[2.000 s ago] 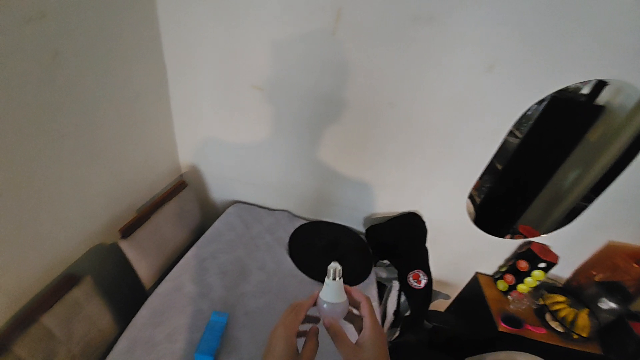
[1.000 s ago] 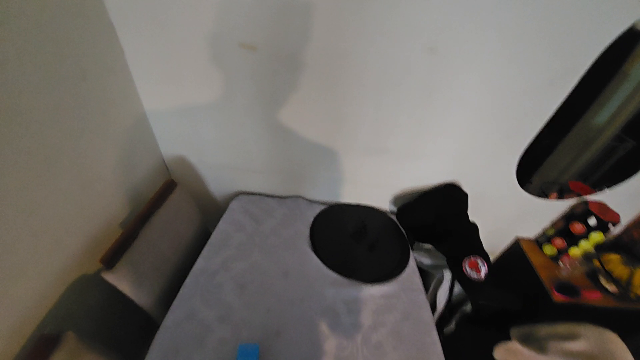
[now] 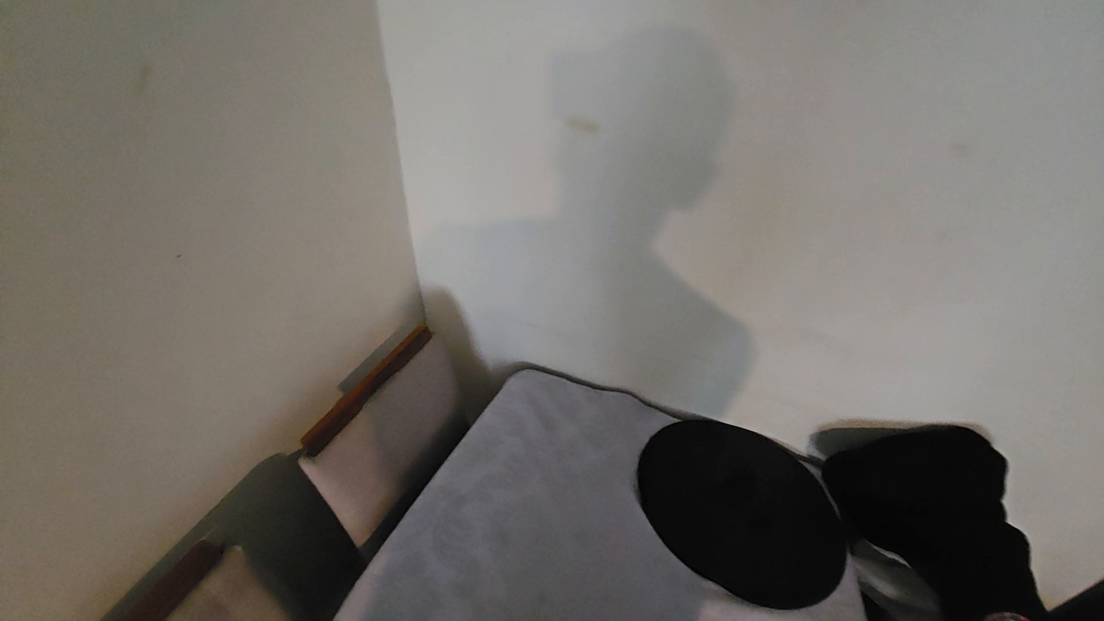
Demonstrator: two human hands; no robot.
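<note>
Neither my left hand nor my right hand shows in the head view now, so what they hold or touch is hidden. A flat black round mat or disc (image 3: 742, 514) lies at the back right of a table with a grey cloth-like cover (image 3: 517, 500). The light bulb and the blue object from the earlier frames are out of view.
Two chairs with pale backs and wooden top rails, the nearer to the corner (image 3: 388, 440) and another (image 3: 233, 586), stand left of the table. Black fabric (image 3: 931, 509) hangs or rests at its right. Pale walls (image 3: 862, 216) meet behind, one bearing a person's shadow.
Two seconds ago both my hands held a white light bulb over the table; hands and bulb have left the view. The view has swung left and up, losing the mirror and side shelf.
</note>
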